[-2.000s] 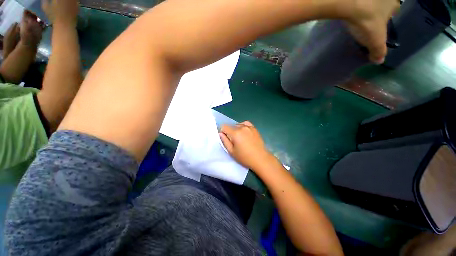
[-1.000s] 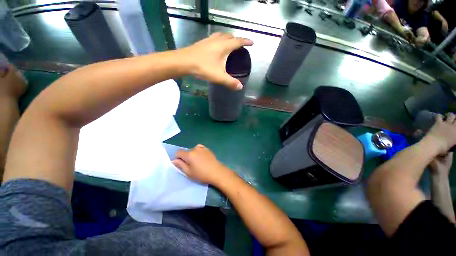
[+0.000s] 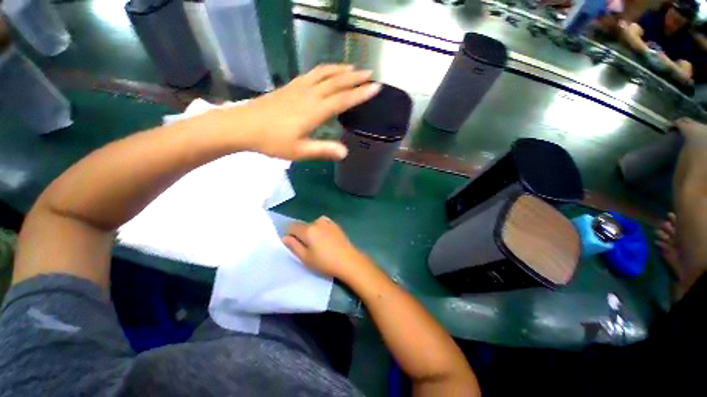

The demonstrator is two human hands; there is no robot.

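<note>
A grey speaker with a glossy black top stands upright on the green bench in front of me. My left hand is open at its left side, thumb and fingers apart. The fingertips overlap the top's edge; whether they touch is unclear. My right hand has its fingers on the mouth of a thin white protective bag, which hangs over the bench's near edge. Its fingertips are partly hidden in the bag's fold. A loose white stack of bags lies left of it, partly under my left forearm.
Two larger speakers stand at right, one wood-topped, one black-topped. Beyond them are a light-blue bottle and a blue cloth. A grey speaker stands on the belt. Bagged speakers stand at left near a green post. A neighbour's arm is at right.
The view has swung from the left arm and bench toward the belt. The small speaker, tilted near my left hand earlier, now stands upright on the bench. My right hand stays at the bag.
</note>
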